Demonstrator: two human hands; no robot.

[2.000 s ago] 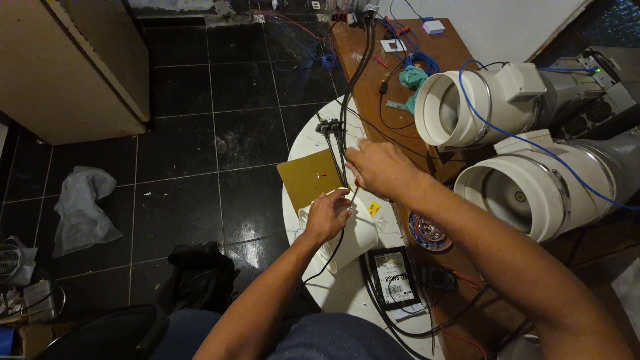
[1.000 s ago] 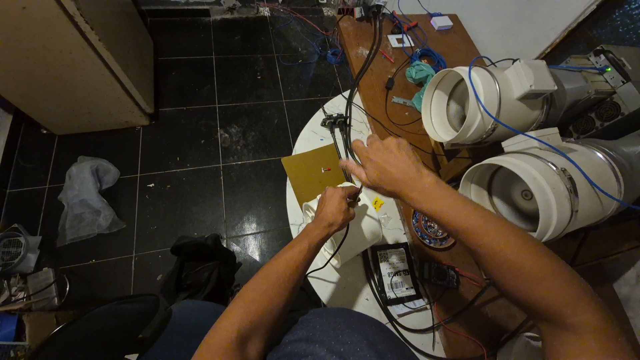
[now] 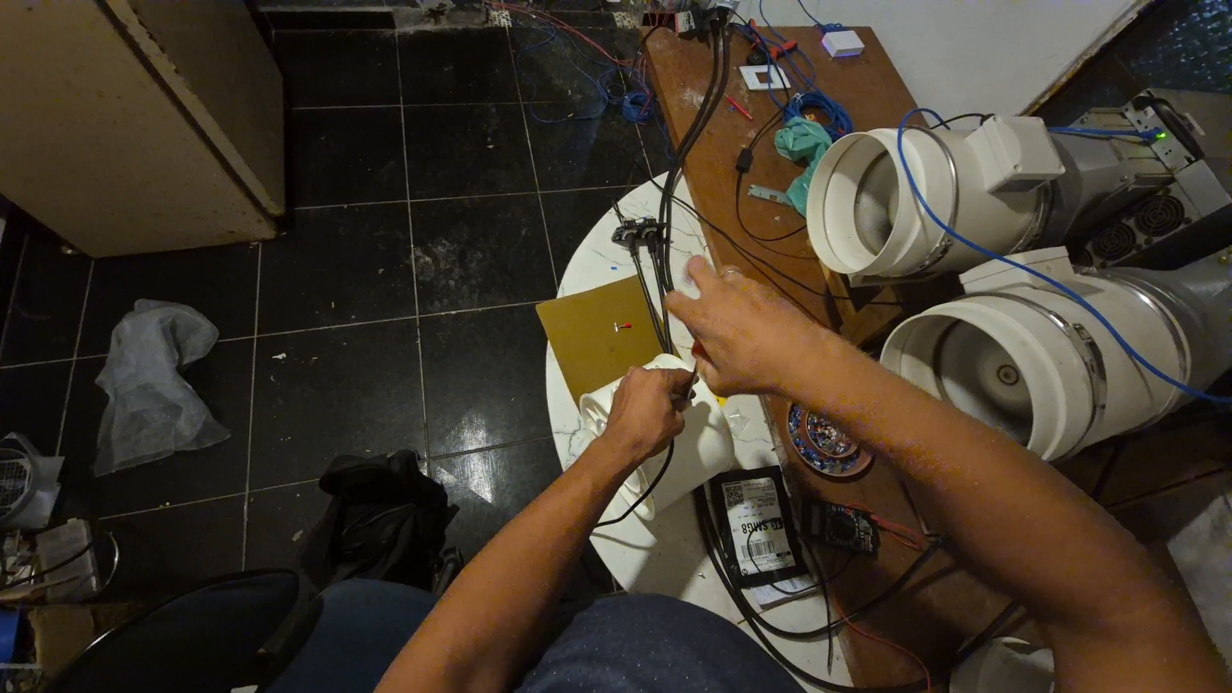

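Note:
A white plastic housing (image 3: 707, 438) lies on the round marble-patterned table (image 3: 630, 553). On its top my left hand (image 3: 650, 409) is closed around a thin black cable (image 3: 662, 472), which hangs down over the housing's near side. My right hand (image 3: 731, 327) is just right of and above the left, its fingers curled on a small tool with a red part (image 3: 697, 351), perhaps a screwdriver; the fingers hide most of it. Behind the housing lies a brown-gold square sheet (image 3: 602, 337) with a small red-tipped piece (image 3: 624, 326) on it.
Two white inline duct fans (image 3: 1001, 371) stand at the right on a brown wooden table (image 3: 693, 77). Thick black cables (image 3: 685, 154) run along the round table's right side. Near its front right lie a labelled black package (image 3: 758, 525) and a multimeter (image 3: 845, 527). A round dish of small parts (image 3: 828, 443) sits nearby.
My left hand has closed in on the cable above the housing since the earliest frame. The right hand stays close beside it, with its fingers now curled in.

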